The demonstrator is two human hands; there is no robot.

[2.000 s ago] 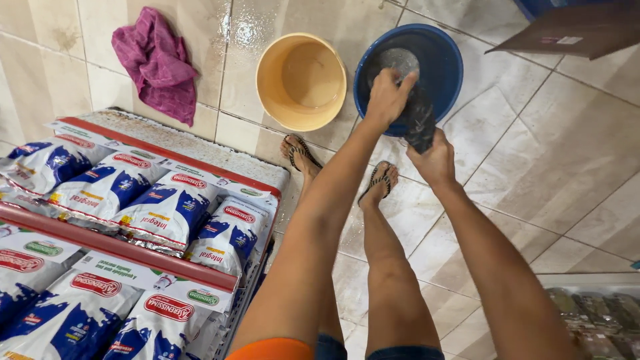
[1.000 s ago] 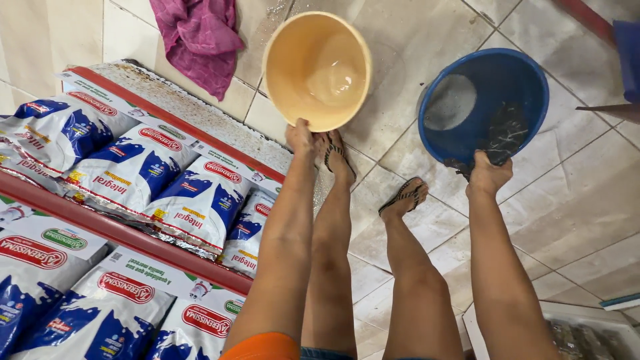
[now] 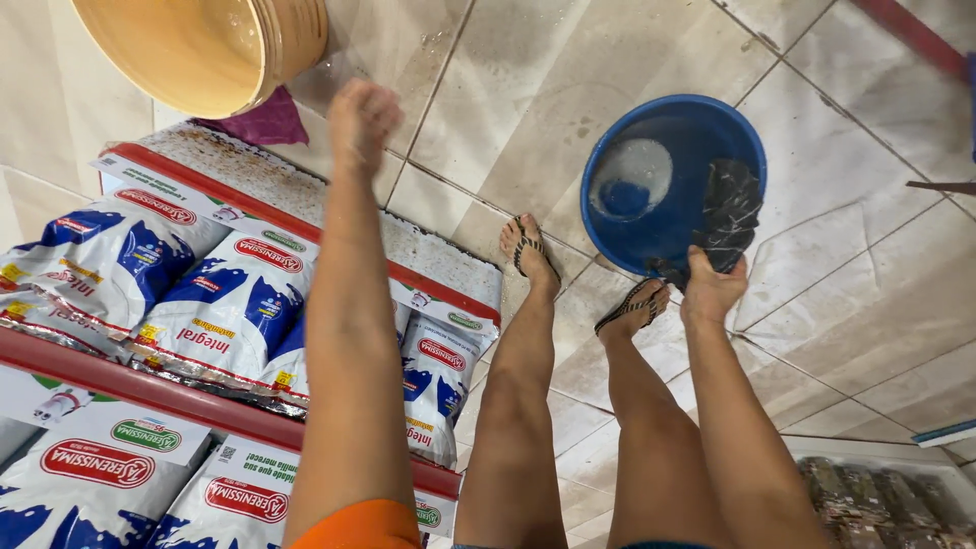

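My right hand (image 3: 711, 290) grips the near rim of a blue plastic bucket (image 3: 675, 107), with a dark wet cloth (image 3: 728, 210) bunched at that edge and partly hanging over it. A little water with foam lies in the bucket. My left hand (image 3: 364, 126), blurred, is over the tiled floor with nothing seen in it; whether its fingers are apart is unclear. Up and to its left stands a yellow plastic bucket (image 3: 293, 46), cut off by the view's edge, with some liquid inside. A magenta cloth (image 3: 263, 120) lies partly hidden behind that bucket.
Red-edged shelves (image 3: 229, 408) of milk powder bags (image 3: 221, 305) stand at the left, their worn white top ledge (image 3: 427, 248) near my feet in flip-flops (image 3: 528, 248). The tiled floor (image 3: 534, 91) has wet spots. A white bin (image 3: 846, 446) of packed goods is at lower right.
My left hand has let go of the yellow bucket, which now stands farther to the upper left in view. My right hand still holds the blue bucket's rim. The view has shifted.
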